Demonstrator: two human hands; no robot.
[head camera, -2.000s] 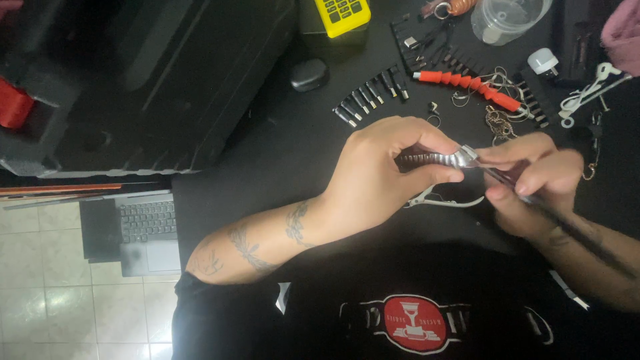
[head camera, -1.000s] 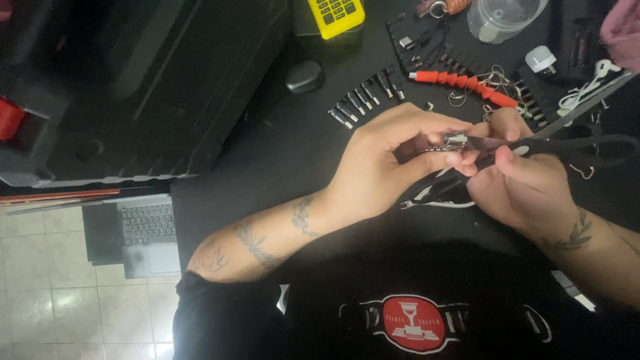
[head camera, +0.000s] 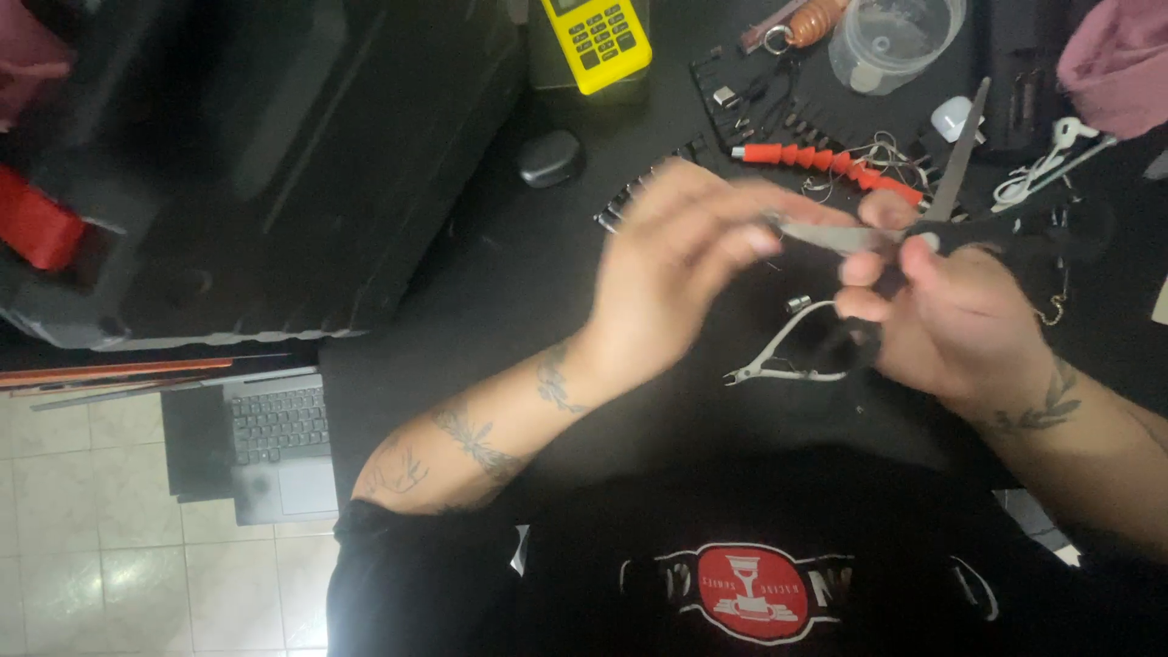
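My right hand (head camera: 958, 319) holds a pair of scissors (head camera: 958, 155) with the blades spread wide, one pointing up and the other toward my left hand. Dark handles extend to the right of the grip. My left hand (head camera: 666, 265) is blurred, its fingertips close to the end of the left-pointing blade; whether they pinch something small cannot be made out. Below the hands lie small nippers (head camera: 753, 370) with pale handles, partly behind my right fingers, and a short silver metal cylinder (head camera: 798, 304).
A large black case (head camera: 228, 164) fills the left side. Beyond the hands are a black earbud-like case (head camera: 550, 159), a yellow keypad device (head camera: 602, 41), a red flexible shaft (head camera: 821, 162), bits, a clear tub (head camera: 894, 41), a white plug (head camera: 954, 119) and a white cable (head camera: 1031, 173).
The ribbed metal piece seen in my left fingers two seconds ago is no longer visible there. The scissors have spread, one blade now pointing up. The nippers are less covered by my hands.
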